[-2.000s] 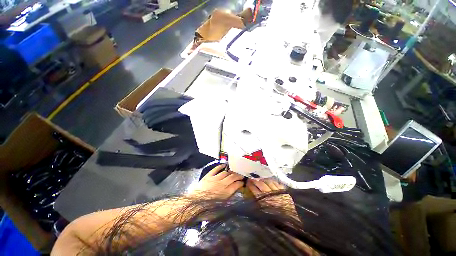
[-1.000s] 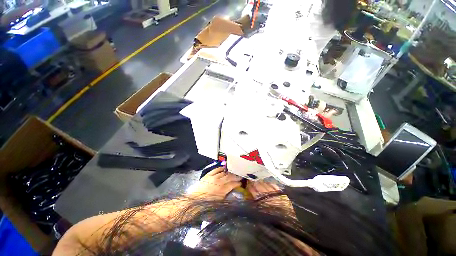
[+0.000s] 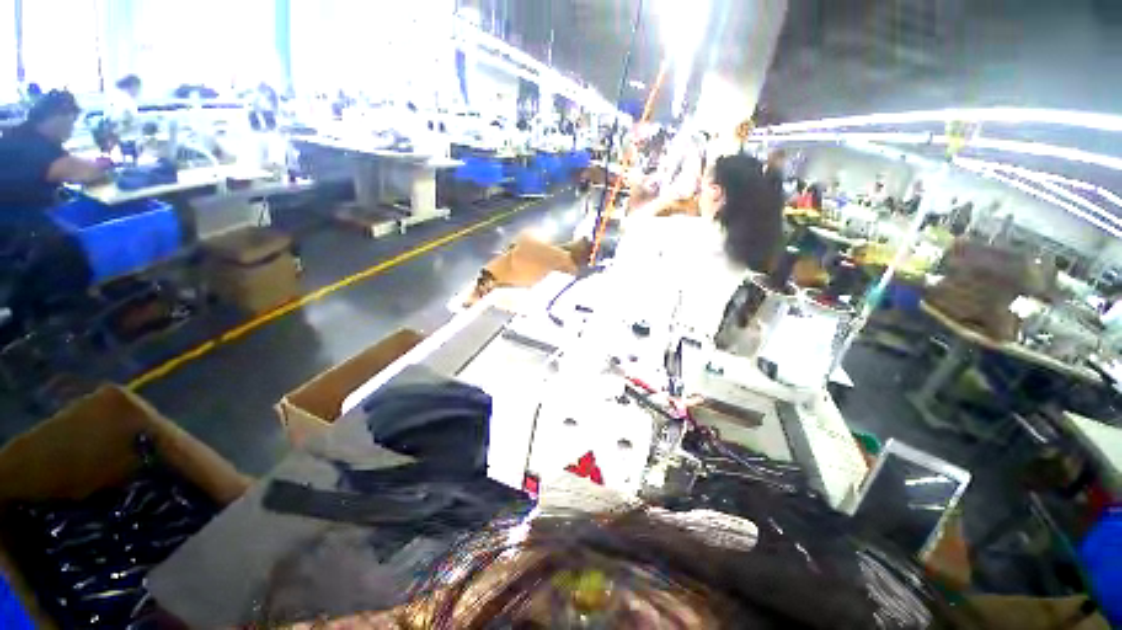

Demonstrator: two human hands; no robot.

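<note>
The white sewing machine head (image 3: 572, 443) with its red mark stands in the lower middle, overexposed. Flat black straps (image 3: 425, 431) lie piled on the dark table left of it. Thin black cords (image 3: 738, 465) lie right of the head, partly behind hair. The pale lever (image 3: 720, 527) sticks out to the right. Red-handled tools (image 3: 652, 394) lie on the machine bed behind the head. Loose hair covers the bottom of the picture and hides the needle area. A blurred strip of skin shows at the bottom edge, but neither of my hands can be made out.
An open carton (image 3: 185, 449) of shiny black pieces stands at lower left, another carton (image 3: 351, 375) behind the table. A tilted screen (image 3: 911, 495) is at right. A dark-haired person (image 3: 744, 215) is beyond the machine; another person (image 3: 43, 160) sits far left. A yellow line crosses the floor.
The view has tilted up, showing more of the hall and lights. The machine and table sit lower in the picture. Both hands, seen before at the needle area, have dropped from sight.
</note>
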